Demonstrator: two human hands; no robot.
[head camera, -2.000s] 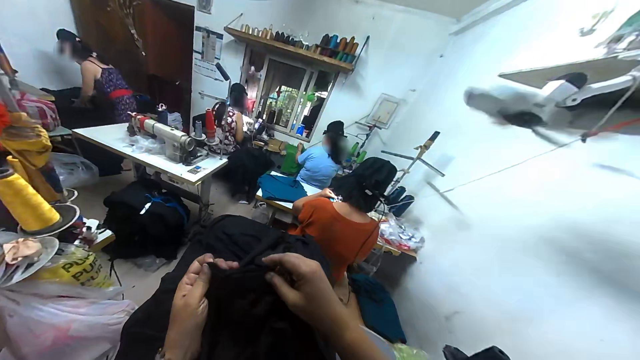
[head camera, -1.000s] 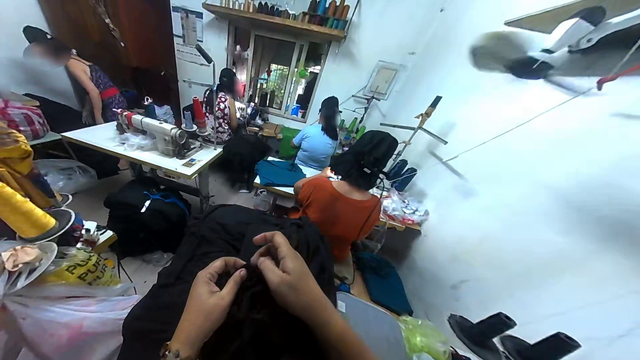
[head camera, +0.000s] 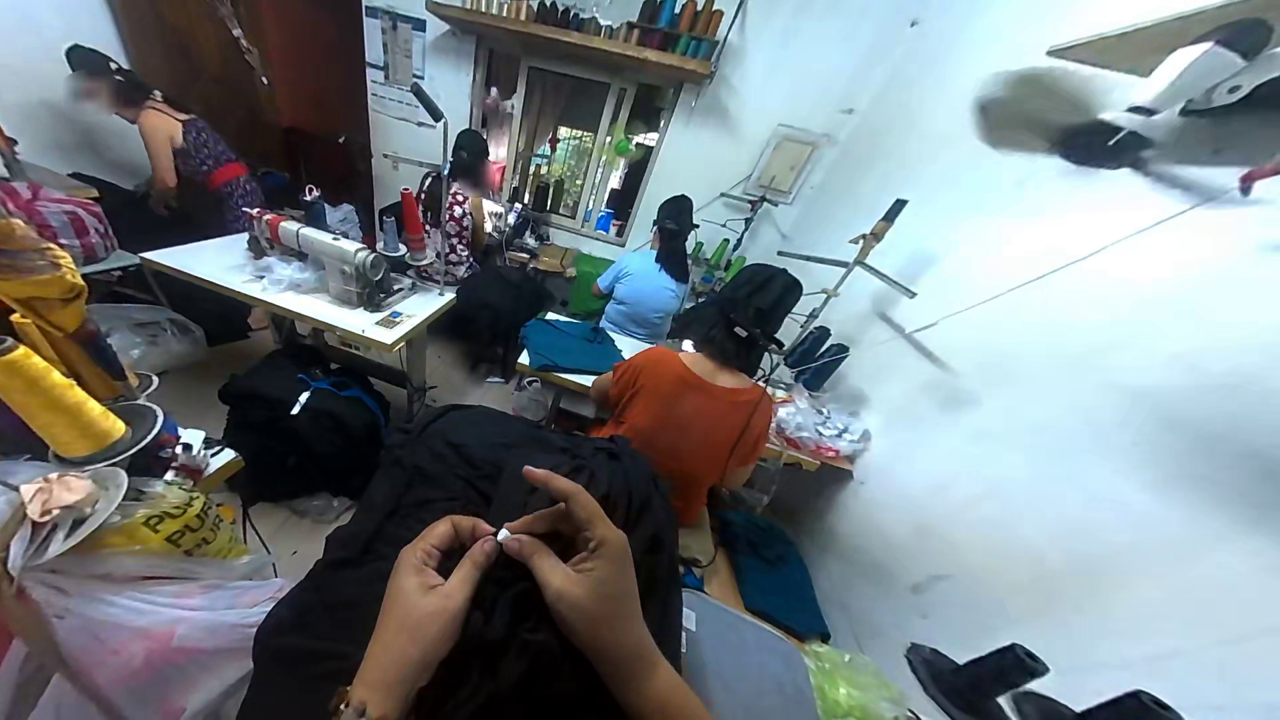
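Note:
My left hand (head camera: 430, 600) and my right hand (head camera: 585, 575) meet fingertip to fingertip above a heap of black fabric (head camera: 440, 480). Between the thumbs and forefingers of both hands is a small white piece (head camera: 503, 535), too small to name for certain. The right forefinger is raised and the other right fingers are curled. Black cloth lies under and around both hands, and its folds are too dark to tell apart.
A person in an orange top (head camera: 690, 420) sits just ahead. A sewing machine (head camera: 330, 260) stands on a white table (head camera: 200, 262) at left. Nearer are a yellow thread cone (head camera: 60, 400), plastic bags (head camera: 150, 620) and a black bundle (head camera: 300, 430). A grey surface (head camera: 745, 660) lies at right.
The hands were over the black fabric in both earlier frames, wider apart two seconds ago. The small white piece now shows between the fingertips. The person at far left has shifted posture.

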